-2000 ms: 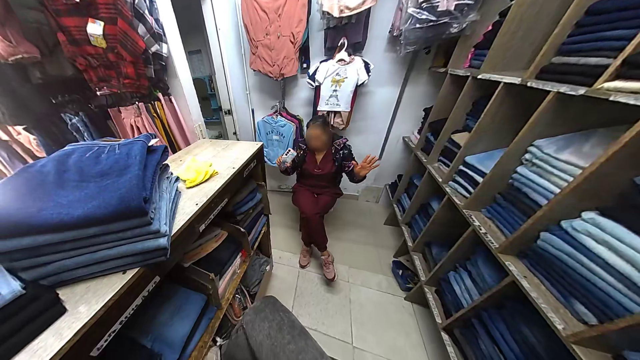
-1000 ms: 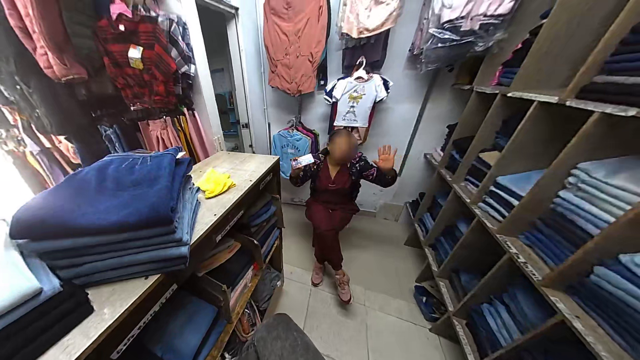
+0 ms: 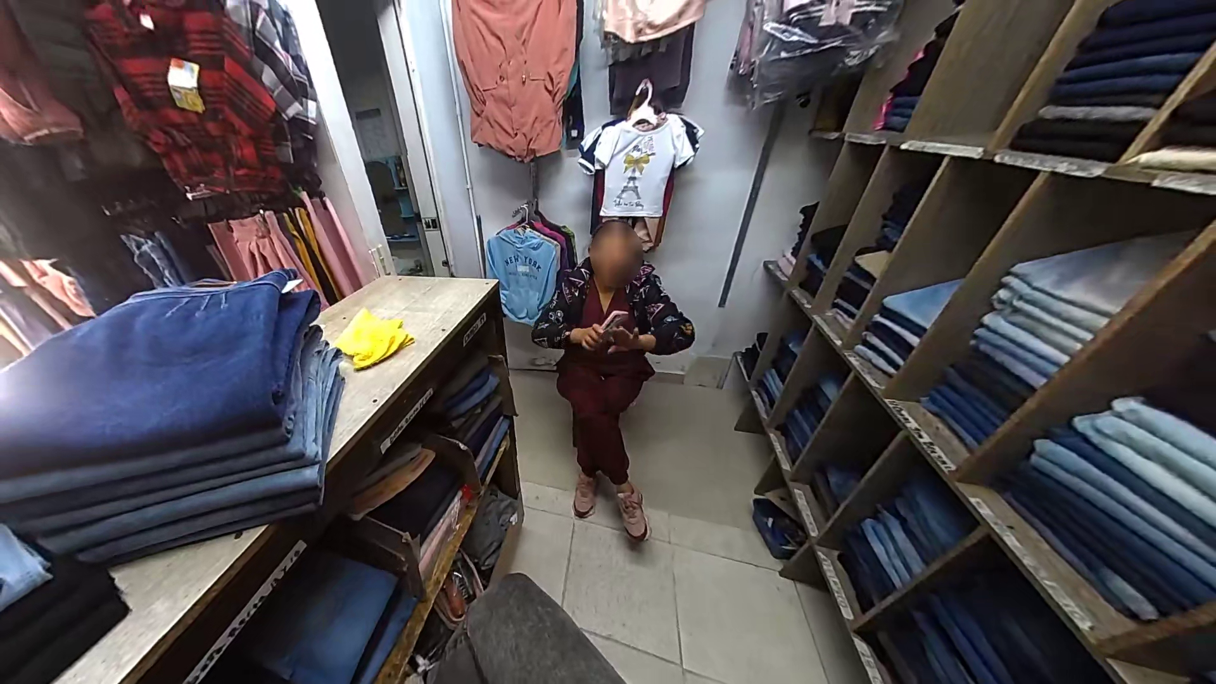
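Neither my left hand nor my right hand shows in the head view. A stack of folded blue jeans [image 3: 152, 380] lies on the wooden counter [image 3: 427, 294] at the left, with black folded garments [image 3: 57, 608] at its near corner. A crumpled yellow cloth [image 3: 372, 338] rests on the counter just beyond the jeans. Facing me, a seated person [image 3: 613, 332] in dark red clothes and a patterned jacket holds a phone [image 3: 615, 321] in front of the chest.
Wooden shelves [image 3: 959, 475] full of folded jeans stand along the right. Below the counter are more folded clothes [image 3: 323, 617]. A dark grey cloth-covered object [image 3: 522, 632] is at the bottom centre, on the tiled floor [image 3: 622, 579]. Shirts [image 3: 638, 166] hang on the back wall.
The seated person had both hands raised apart, one with its palm out; now both hands are together at the phone in front of the chest.
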